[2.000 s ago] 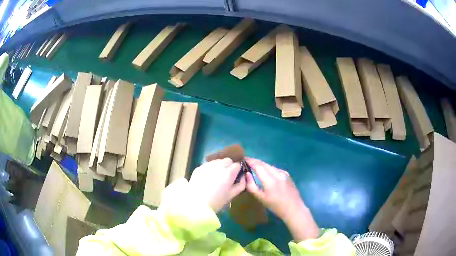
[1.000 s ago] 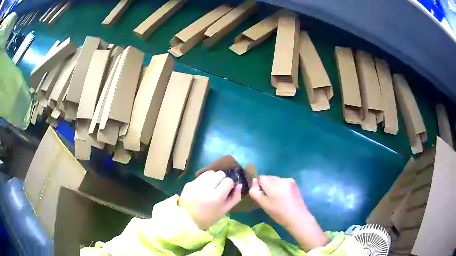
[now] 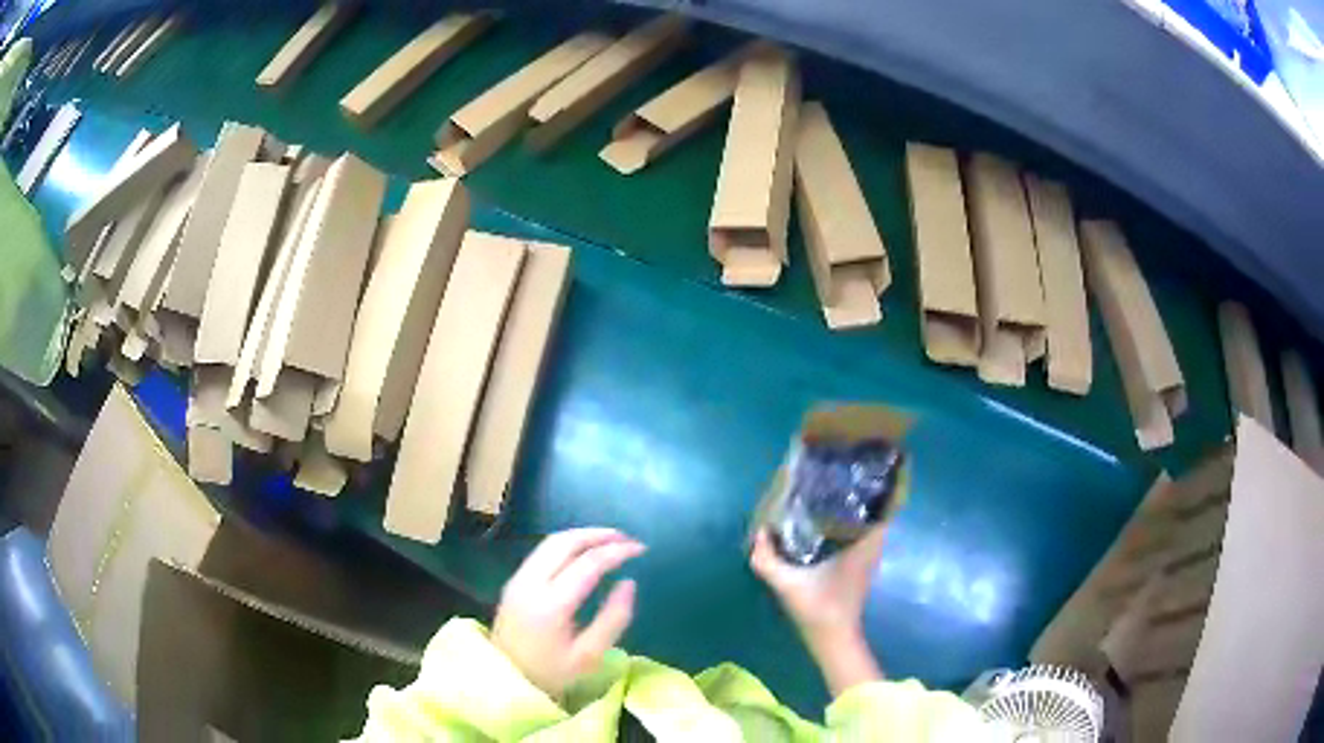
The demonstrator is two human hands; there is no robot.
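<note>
A brown long box [image 3: 860,423] is held over the blue-green bench with its open mouth facing me. A dark product in shiny clear film [image 3: 844,486] shows in the box mouth; the box and product are slightly blurred. My right hand [image 3: 825,581] grips the box from below, with fingers partly hidden behind it. My left hand [image 3: 564,607] is empty, fingers apart, low over the bench to the left, apart from the box.
A pile of long boxes [image 3: 336,312] lies on the bench at left. More long boxes lie on the green conveyor belt [image 3: 654,218]. Large cartons [image 3: 244,647] stand at lower left, a side carton [image 3: 1246,581] at right. A small fan [image 3: 1043,708] is at the near right edge.
My right hand has moved right and up with the box and wrapped product. My left hand has let go and moved left, its fingers spread. The view has shifted slightly.
</note>
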